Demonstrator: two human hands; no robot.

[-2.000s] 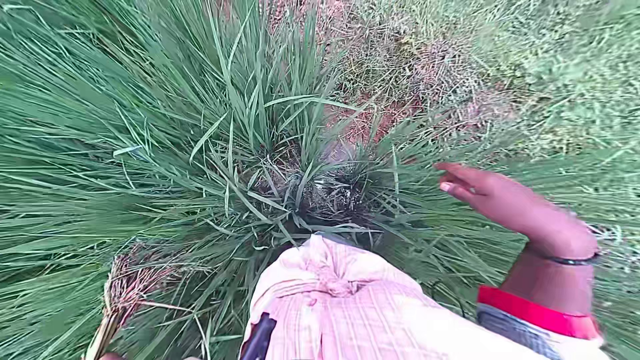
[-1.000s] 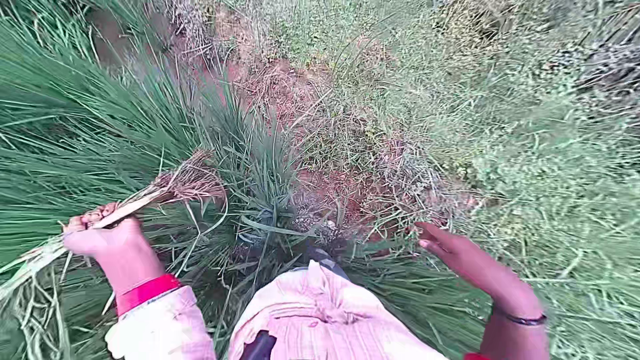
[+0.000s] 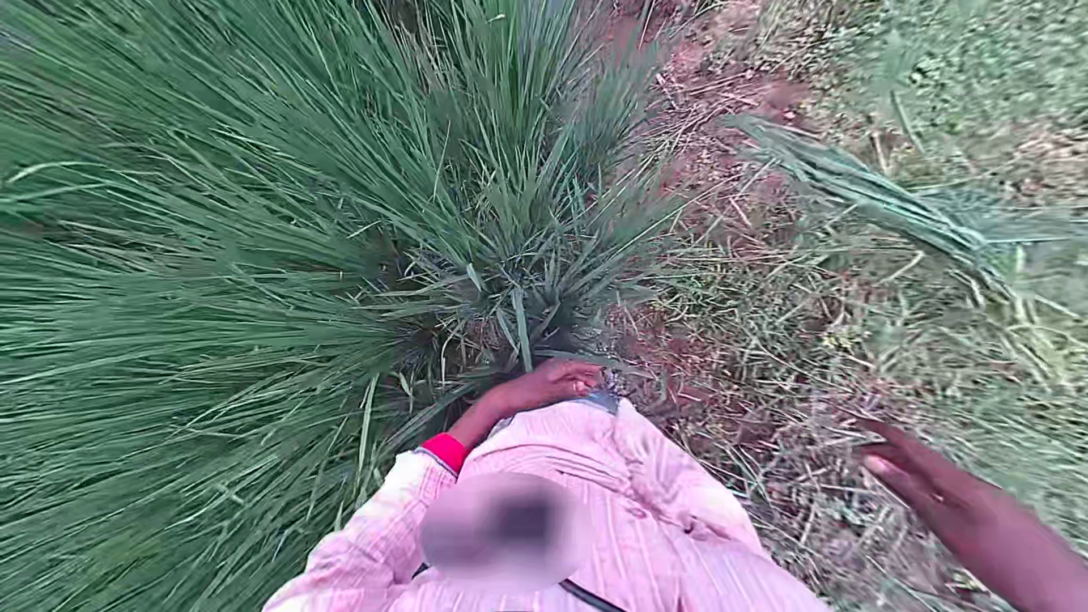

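My left hand [image 3: 561, 381] is in front of my waist, with its fingers curled; nothing shows plainly in it. Close beyond it are the bases of tall green grass [image 3: 510, 255]. My right hand [image 3: 914, 472] hangs at the lower right over cut stalks and short weeds, its thumb and fingers apart and nothing in it. A bundle of long green blades [image 3: 892, 208] lies on the ground at the upper right, away from both hands.
Dense tall grass [image 3: 170, 340] covers the left side. Reddish soil with dry stalks [image 3: 705, 153] runs along its edge. Short weeds [image 3: 1003, 76] grow at the far right.
The left hand held a bundle of dry stalks out to the left a second ago; now it is at my waist and that bundle is out of view. The view has shifted.
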